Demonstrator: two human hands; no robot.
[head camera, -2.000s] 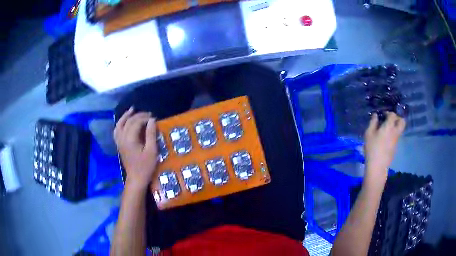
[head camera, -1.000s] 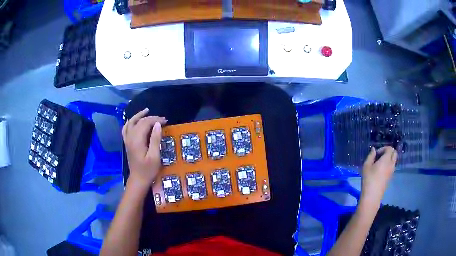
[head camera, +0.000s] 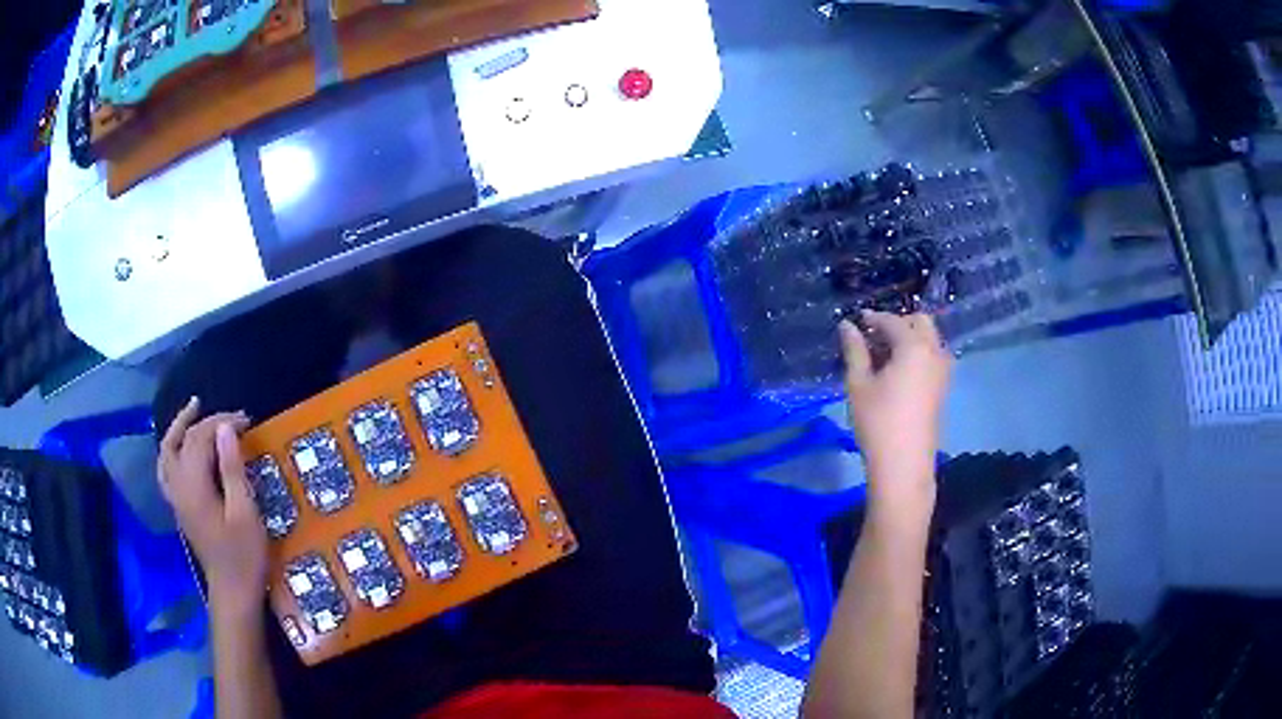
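Observation:
The orange fixture plate (head camera: 408, 485) lies tilted on my dark-trousered thighs. Two rows of dark circuit boards with silver squares, such as this circuit board (head camera: 492, 511), sit in its recesses. My left hand (head camera: 218, 492) rests on the plate's left edge, fingers spread, partly over the upper left board. My right hand (head camera: 897, 372) is at the near side of the clear component tray (head camera: 984, 267). Its fingertips touch the pile of small dark components (head camera: 886, 260). Whether it grips one cannot be told.
The white machine (head camera: 197, 267) with dark touchscreen (head camera: 359, 172) and red knob (head camera: 636, 84) stands ahead. Teal frames (head camera: 211, 56) lie on its orange block. Black PCB trays (head camera: 70, 562) are at left, another black tray stack (head camera: 984, 576) at lower right. Blue stools (head camera: 675, 337) stand beside my legs.
The view has turned toward the right, so the plate and machine appear further left and tilted. My left hand stays at the plate's edge; my right hand stays at the component pile.

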